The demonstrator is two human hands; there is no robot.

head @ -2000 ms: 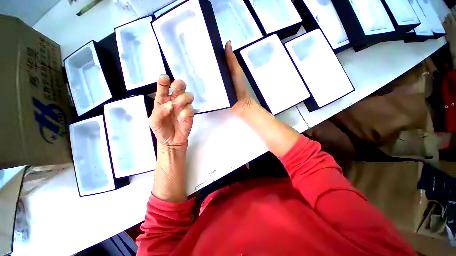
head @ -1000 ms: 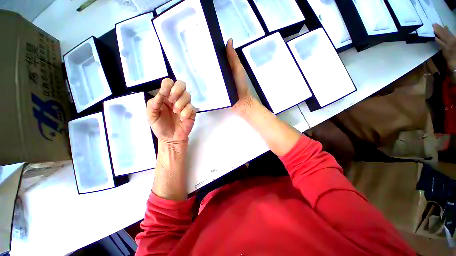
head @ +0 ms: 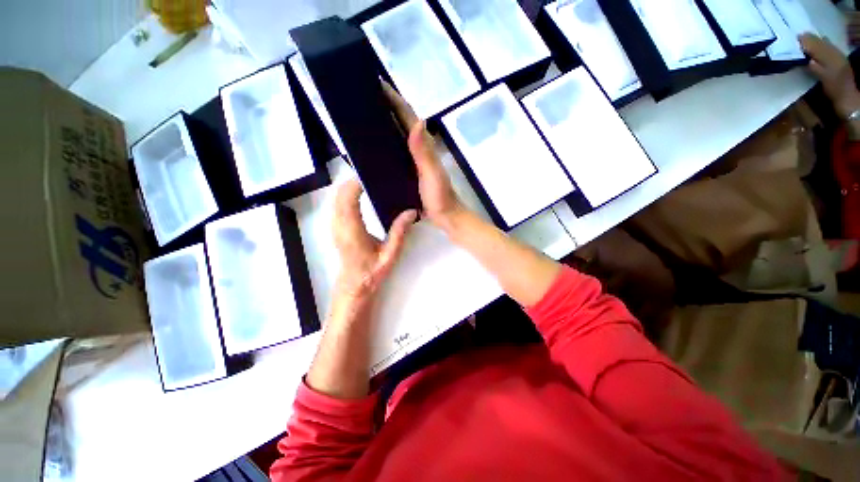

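A rigid black box (head: 354,113) is tilted up on its side in front of me, its black outer side towards me and a narrow strip of white showing at its left edge. My right hand (head: 432,174) holds it from the right, with the fingers partly hidden behind it. My left hand (head: 363,247) is at its lower end, thumb against the black corner and fingers along the left side. Both hands are bare.
Black boxes with white inner trays stand at the left (head: 250,278) and right (head: 509,155). A brown shipping carton (head: 57,207) with a blue logo stands at the left. Another person's hand (head: 830,71) is at the far right. Brown paper (head: 717,207) lies below the table's right edge.
The box has turned from its white inside facing up to its black side. My left hand has opened from curled fingers and moved right onto its lower end. The view has shifted slightly.
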